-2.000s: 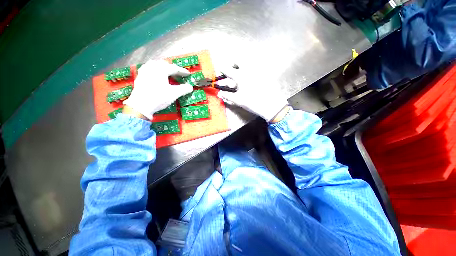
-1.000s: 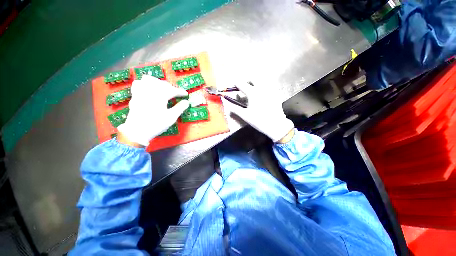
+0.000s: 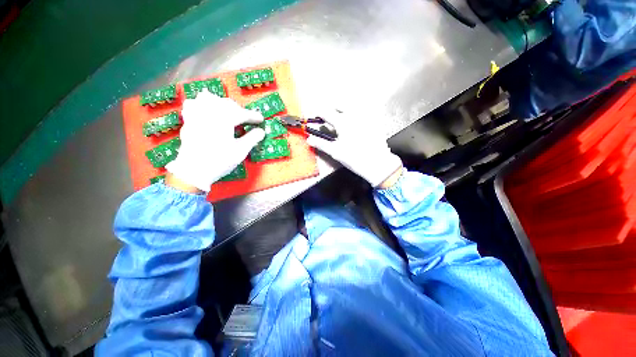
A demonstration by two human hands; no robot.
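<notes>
A red-orange foam pad lies on the metal bench with rows of green circuit boards on it. My left hand, in a white glove, covers the middle of the pad; its thumb and fingertips are at the left end of a circuit board in the right column. My right hand, also gloved in white, holds side cutters with dark handles. The cutter jaws point left and are at the right part of that board. Boards under my left hand are partly hidden.
A green conveyor runs behind the metal bench top. Spare cutters lie at the bench's far right. Another person's blue sleeve is at upper right. A dark bin with upright red foam sheets stands at right.
The pad appears slightly higher in view. Since one second ago my right hand has brought the cutters from beside the board onto it; a white patch seen there no longer shows.
</notes>
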